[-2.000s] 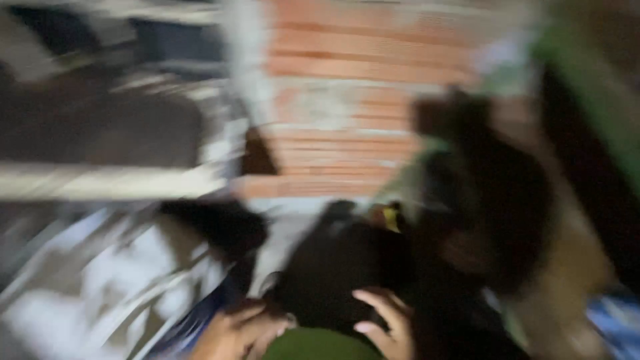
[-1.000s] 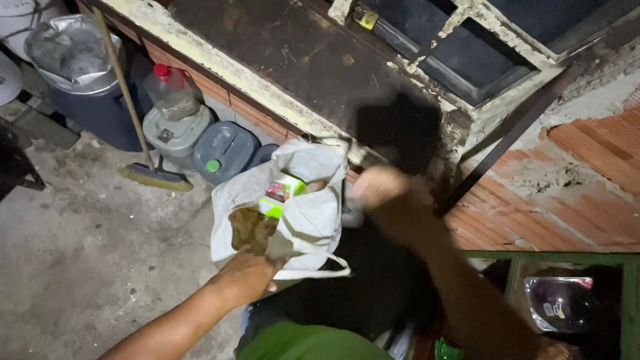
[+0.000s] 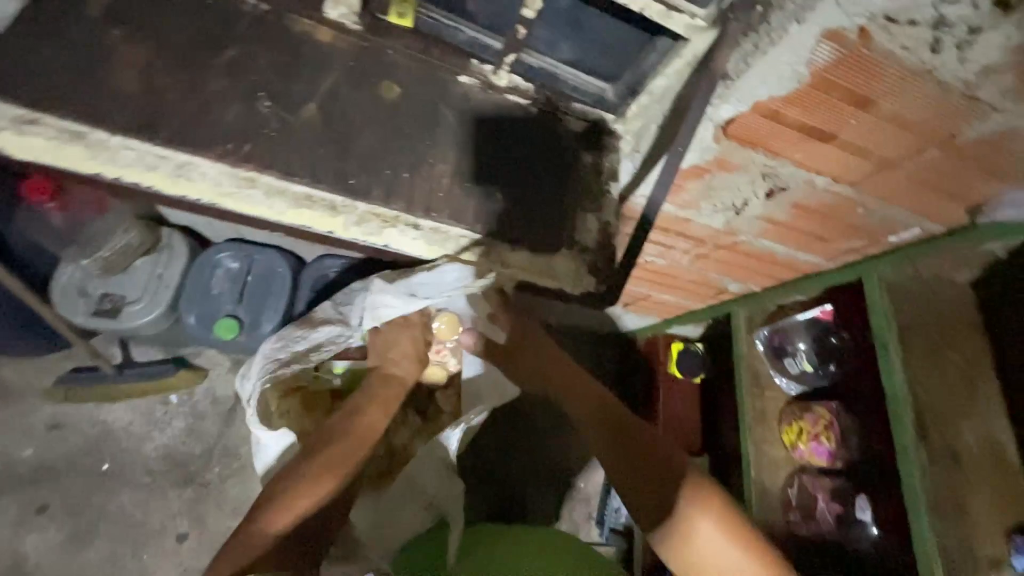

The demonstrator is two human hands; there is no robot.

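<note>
A white sack (image 3: 276, 384) stands wide at the mouth below the ledge, with brown contents partly visible. My left hand (image 3: 400, 346) is down in its mouth, beside a clear packet holding round, pale items (image 3: 442, 348); whether the fingers grip it is unclear. My right hand (image 3: 496, 328), blurred and in shadow, is at the packet's other side, near the sack's back rim.
A dark ledge with a pale edge (image 3: 240, 192) runs above the sack. Plastic jerrycans (image 3: 236, 292) and a broom (image 3: 128, 378) are at left. At right, green-framed shelving (image 3: 904, 424) with packets and a tape measure (image 3: 686, 360) adjoins a brick wall (image 3: 840, 152).
Since one second ago, my left hand has moved from the sack's front into its mouth, and the green and white box there is no longer plainly visible. The view has moved closer.
</note>
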